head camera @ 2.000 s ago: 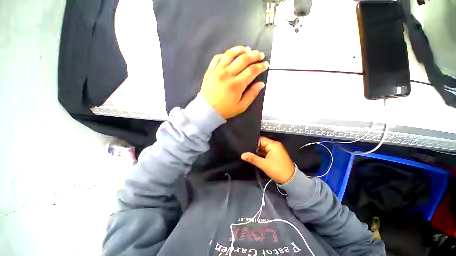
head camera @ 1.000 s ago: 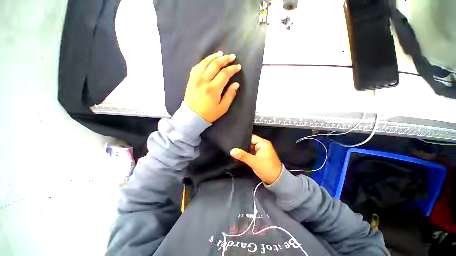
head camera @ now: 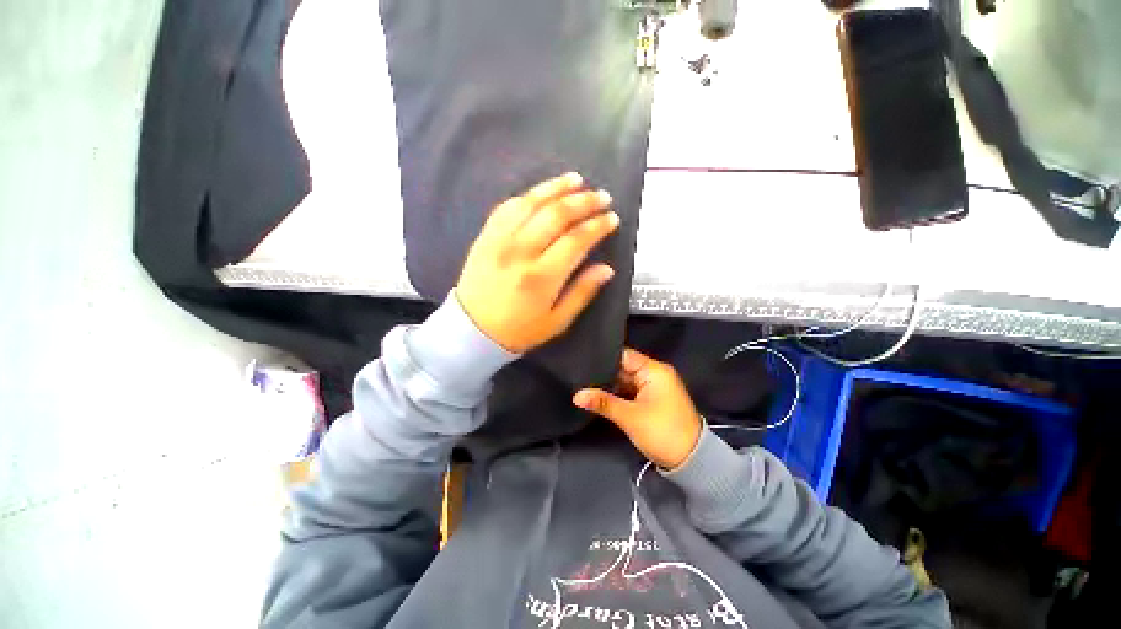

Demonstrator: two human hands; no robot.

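Observation:
A long dark cloth panel (head camera: 516, 111) lies on the white machine table and hangs over its front edge towards my lap. Its right edge runs up to the presser foot (head camera: 647, 43) at the top of the view. My left hand (head camera: 536, 262) lies flat on the panel near the table's front edge, fingers slightly spread, not gripping. My right hand (head camera: 649, 403) pinches the panel's right edge between thumb and fingers, just below the table edge. The fingers under the cloth are hidden.
More dark cloth (head camera: 252, 160) drapes over the table at left. A smartphone (head camera: 907, 123) lies right of the needle, with a dark strap (head camera: 1008, 135) beyond it. A white cord (head camera: 916, 322) crosses the scale-marked table edge (head camera: 787, 307). A blue crate (head camera: 947, 393) stands below right.
Since the first frame, both hands are lower and my left hand is further left of the panel's right edge. In the last second my left hand slid down towards the front edge.

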